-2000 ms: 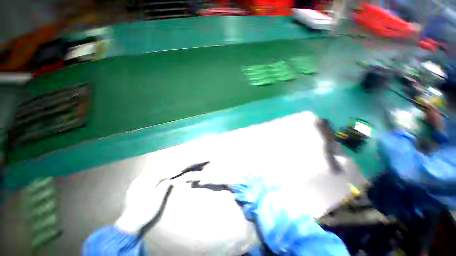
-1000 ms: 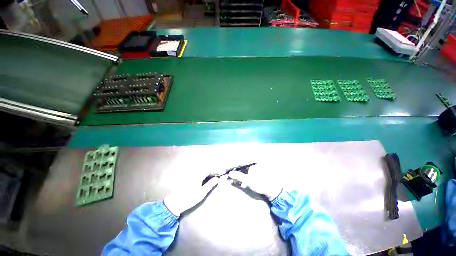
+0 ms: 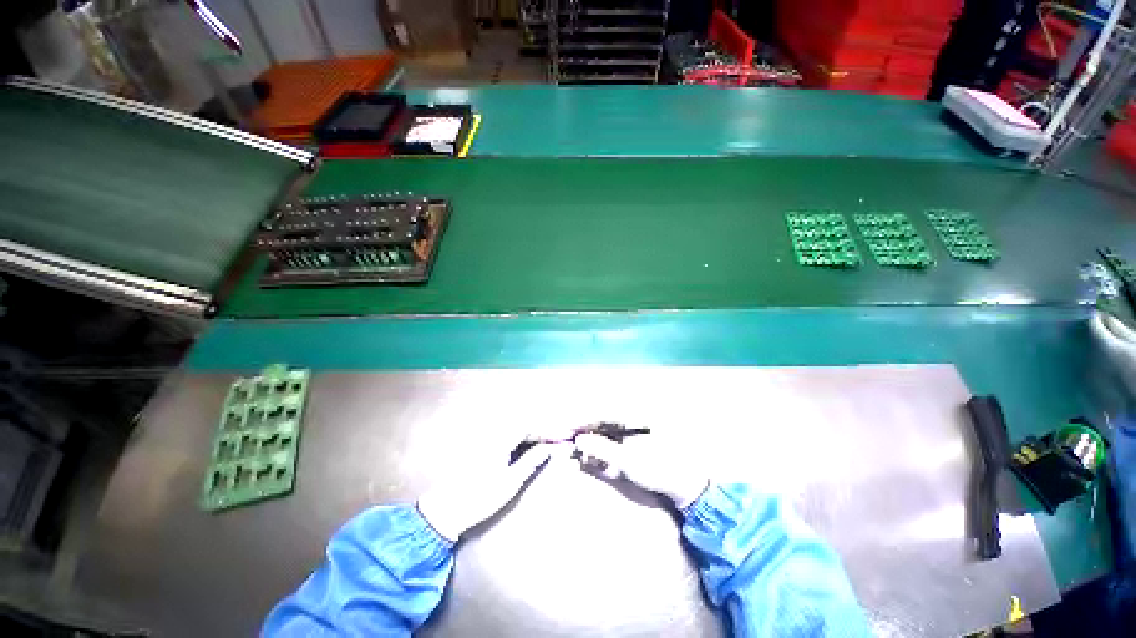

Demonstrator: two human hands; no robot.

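Observation:
My left hand (image 3: 488,499), in a white glove, and my right hand (image 3: 648,471), also gloved, meet fingertip to fingertip over the bright middle of the metal tabletop (image 3: 374,424). Their fingers pinch a slim dark tool (image 3: 627,431), perhaps tweezers, which lies crosswise between them. One end points right past the right fingers, and a dark part shows at the left fingertips. Glare and dark fingertips blur the exact grip. The palms are hidden.
A pale green plate (image 3: 257,439) lies at left. A carrier (image 3: 353,239) and green panels (image 3: 822,239) are on the belt (image 3: 598,237). A black bar (image 3: 987,480) and small green-and-black device (image 3: 1059,467) lie right. Another person's gloved hand (image 3: 1115,343) shows at the right edge.
The view has swung left and levelled since the oldest frame. My hands have come together at the dark tool. Since one second ago, the tool's right end has tilted slightly lower.

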